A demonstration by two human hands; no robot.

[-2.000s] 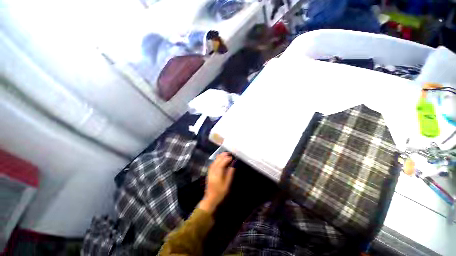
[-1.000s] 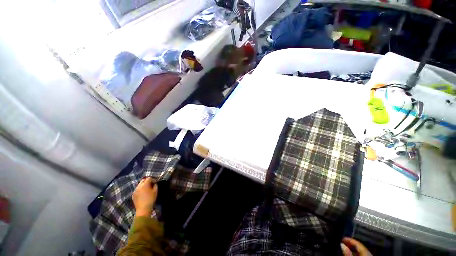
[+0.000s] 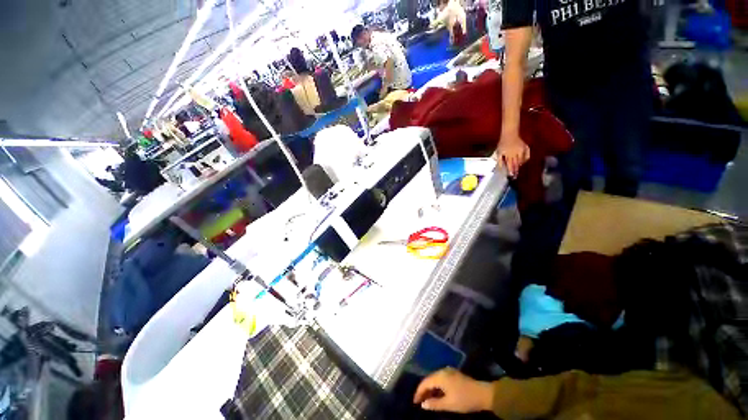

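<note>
The plaid panel lies on the white sewing table, its top end at the needle area. My right hand is at the bottom centre, just off the table's front edge, over dark material. Its fingers are slightly curled; whether they hold anything is hidden. My left hand is out of the picture. The white sewing machine stands beyond the panel. Scissors with red and yellow loops lie on the table right of the needle.
A person in a dark shirt stands at the right with one hand on the table end. A yellow round item lies there. At lower right are a light blue cloth, a tan board and a plaid bundle. Dark red garments lie beyond.
The view has swung right, bringing in the machine, scissors and standing person. My left hand has left the picture. My right hand and sleeve now show more fully.
</note>
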